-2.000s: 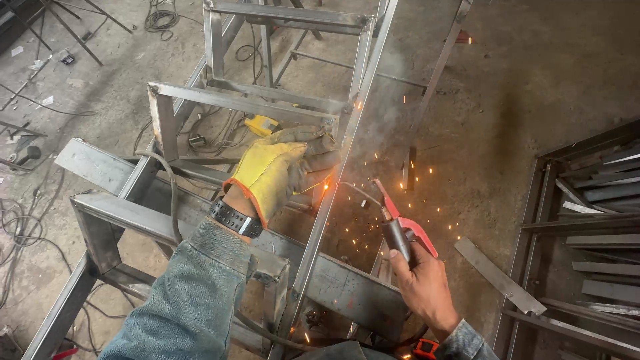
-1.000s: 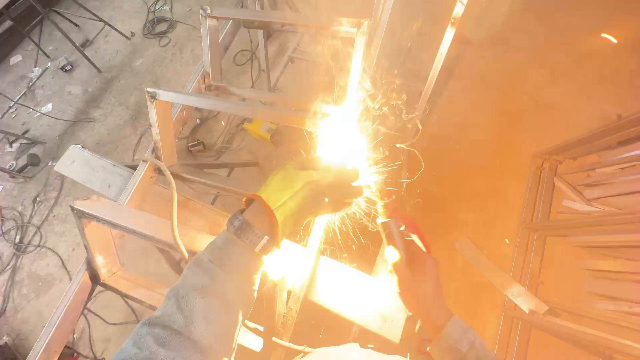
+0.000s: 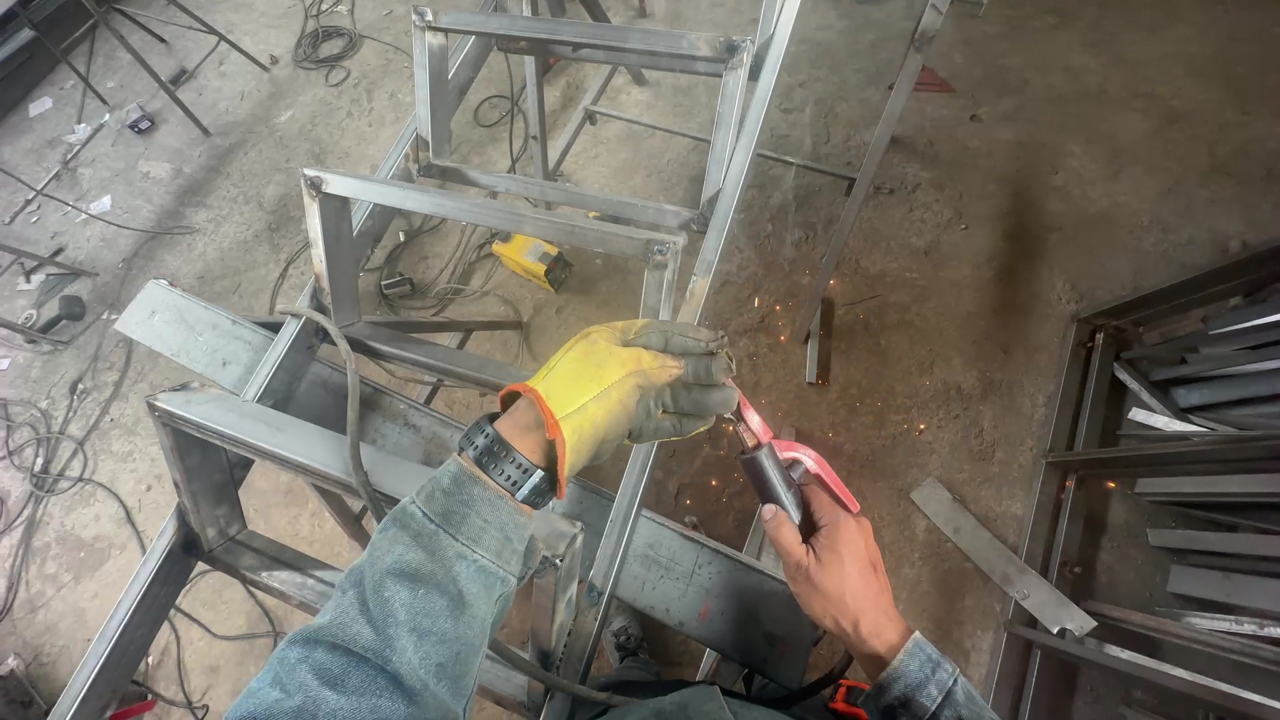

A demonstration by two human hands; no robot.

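Note:
My left hand (image 3: 640, 385), in a yellow and grey work glove with an orange edge, is over the long steel tube of a stepped frame (image 3: 745, 160). Its fingertips meet the jaw end of a red and black welding electrode holder (image 3: 775, 480); whether they grip anything there is hidden. My bare right hand (image 3: 840, 570) is closed around the holder's black handle, to the right of the tube. No arc burns at this moment, and a few small sparks glow near the floor. A wide steel channel (image 3: 690, 580) crosses beneath the frame.
A yellow welding machine (image 3: 532, 262) stands on the concrete floor beyond the frame. A loose flat steel bar (image 3: 1000, 555) lies to the right, beside a steel rack (image 3: 1065, 500) filled with metal pieces. Cables (image 3: 45, 460) coil on the floor at left. A grey cable (image 3: 350, 400) hangs over the frame.
The bright arc and orange glare of one second ago are gone. My gloved hand and the electrode holder are now close together; two seconds ago they were apart, with sparks between them.

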